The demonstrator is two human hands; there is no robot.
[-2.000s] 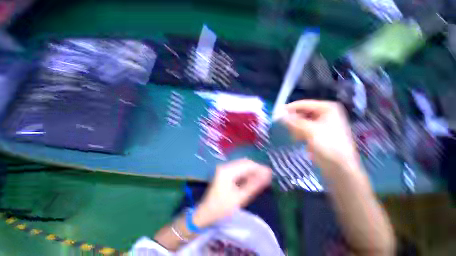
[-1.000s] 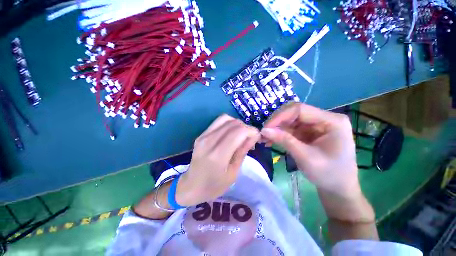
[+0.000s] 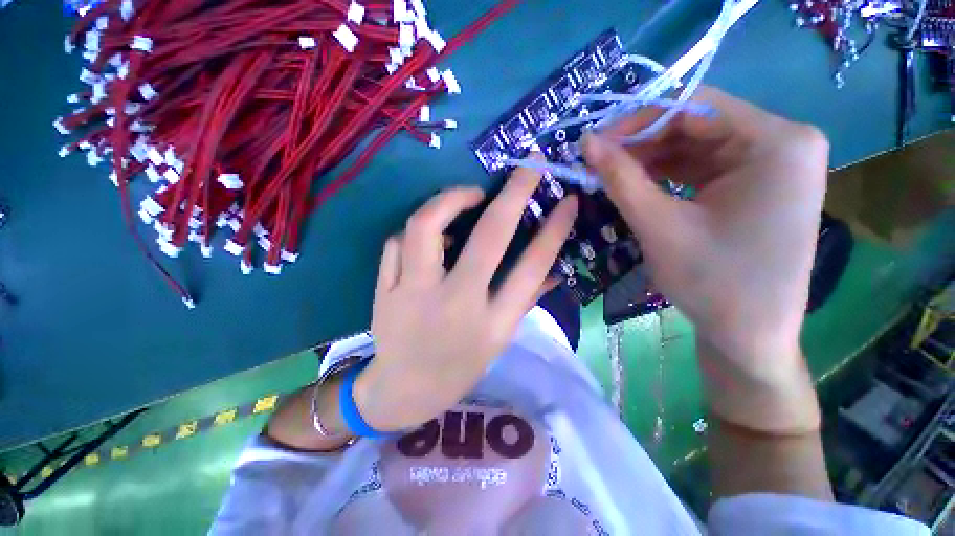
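The dark circuit board panel [image 3: 550,92] lies tilted at the mat's front edge, with silver connectors along its upper left side. Several thin white-blue flat cables [image 3: 670,88] run across it to the upper right. My left hand [image 3: 450,288] is spread, palm down, with fingertips on the panel's lower left part and one by a cable end; it grips nothing. My right hand [image 3: 733,215] is over the panel's right side, thumb and forefinger pinched on a flat cable. The exact pinch point is partly hidden by the fingers.
A large pile of red leads [image 3: 262,115] with white plugs lies left of the panel. A tangled heap of boards and red wires [image 3: 853,26] is at the upper right. A slim dark tool [image 3: 906,99] lies near it. The bench's front edge runs below my hands.
The view is closer to the bench. My hands have parted from fingertip contact below the panel and moved up over it; my left fingers have spread onto it.
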